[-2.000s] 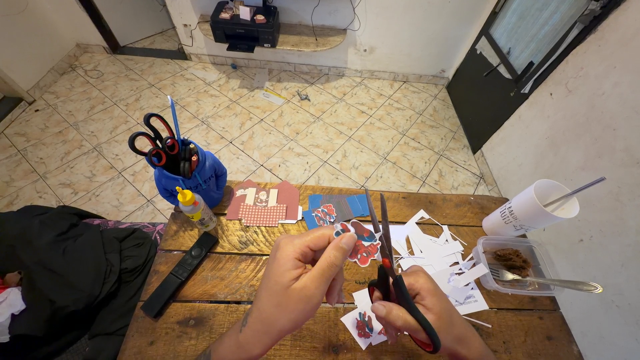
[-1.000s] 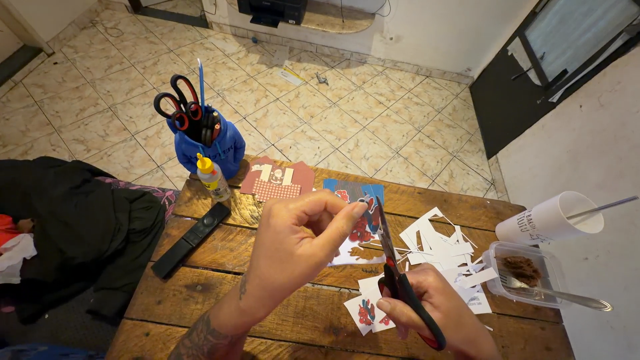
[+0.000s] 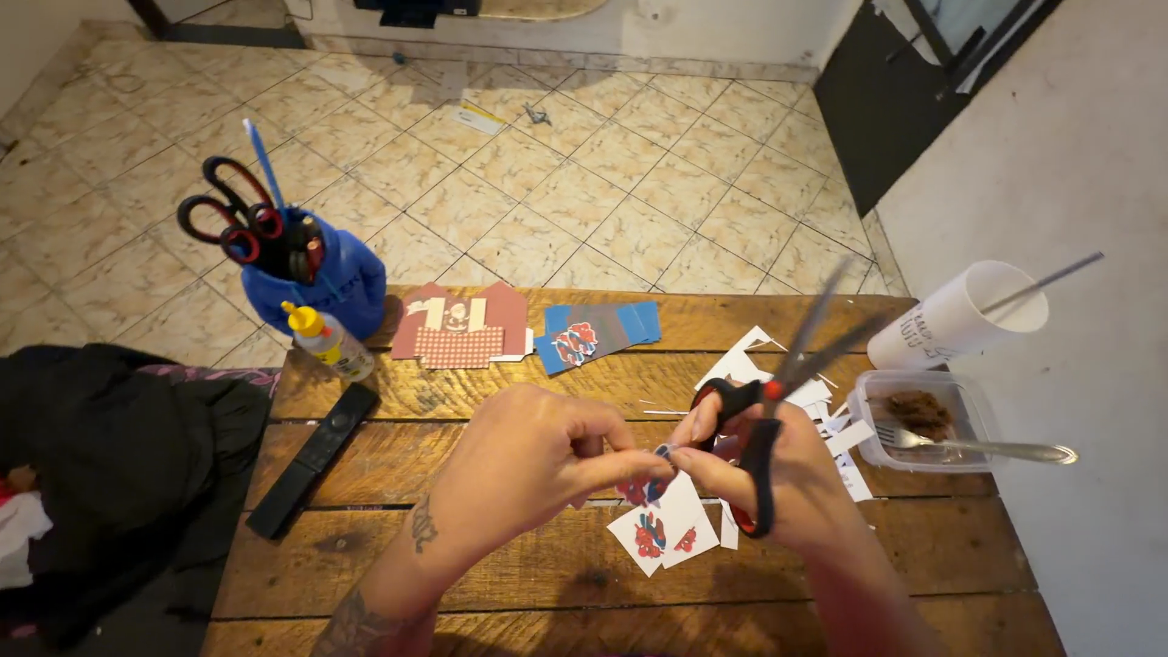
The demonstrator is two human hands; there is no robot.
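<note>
My left hand [image 3: 547, 456] pinches a small printed paper cutout [image 3: 641, 489] in red and blue, which my fingers partly hide. The fingertips of my right hand [image 3: 762, 465] meet the cutout's edge at the same spot. Black-and-red scissors [image 3: 772, 391] hang on my right hand by their handles, blades spread and pointing away. Below the hands lie white paper pieces with red and blue figures [image 3: 664, 532]. Farther back on the wooden table, another figure cutout [image 3: 575, 345] rests on blue and grey paper [image 3: 630, 330], beside red folded paper pieces [image 3: 461, 333].
White paper scraps [image 3: 744, 360] lie right of centre. A plastic container [image 3: 969, 415] with brown food and a fork [image 3: 1013, 450], and a white cup [image 3: 940, 315], stand at right. At left are a black remote control [image 3: 315, 461], a glue bottle [image 3: 330, 342] and a blue pen holder [image 3: 356, 283].
The scissor blades have swung from beside the cutout to point up and away. My right hand's fingertips have come to the cutout, against my left fingers.
</note>
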